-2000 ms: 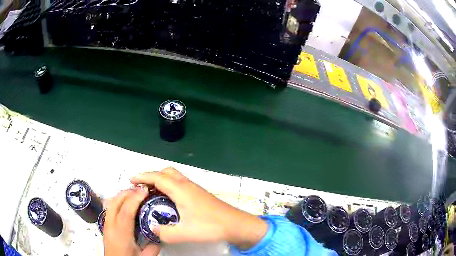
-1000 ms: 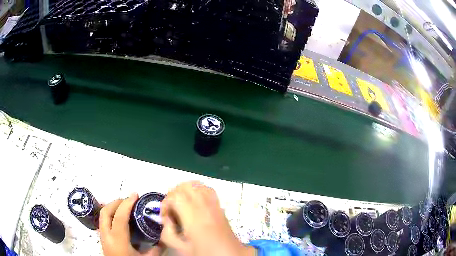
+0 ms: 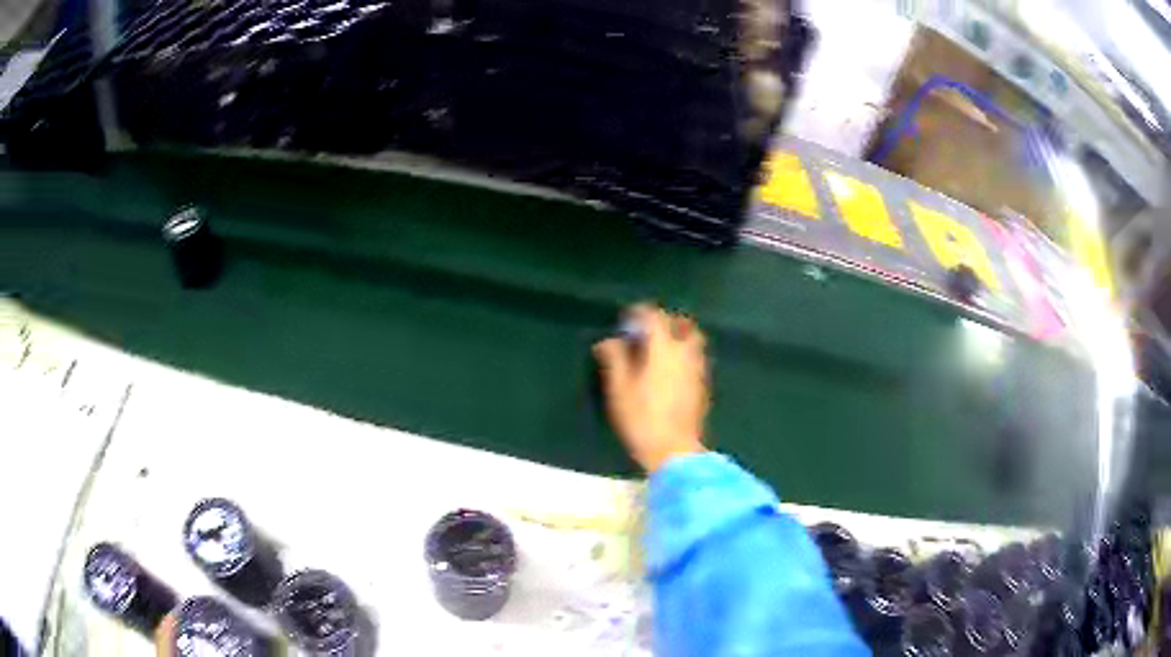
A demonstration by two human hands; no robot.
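Note:
My right hand (image 3: 661, 379), blurred, reaches over the green belt with its fingers around a black cylindrical unit (image 3: 631, 331), mostly hidden by the hand. Only a sliver of my left hand (image 3: 166, 635) shows at the bottom left edge, beside a unit (image 3: 218, 631) cut off by the frame; its grip cannot be told. A unit with a dark top (image 3: 471, 562) stands alone on the white bench. A unit with a white patch on top (image 3: 221, 539), another at far left (image 3: 126, 584) and a dark-topped one (image 3: 321, 616) stand nearby.
Another unit (image 3: 193, 247) stands on the green belt (image 3: 424, 347) at the left. Several rows of units (image 3: 944, 578) stand at the bench's right. A large dark shiny stack (image 3: 424, 96) is beyond the belt. Yellow labels (image 3: 867, 212) lie on a grey surface at the upper right.
My hands have left the unit they held together; a dark-topped unit now stands on the bench. My right hand has moved out over the belt; my left moved down-left. The belt's units have moved right.

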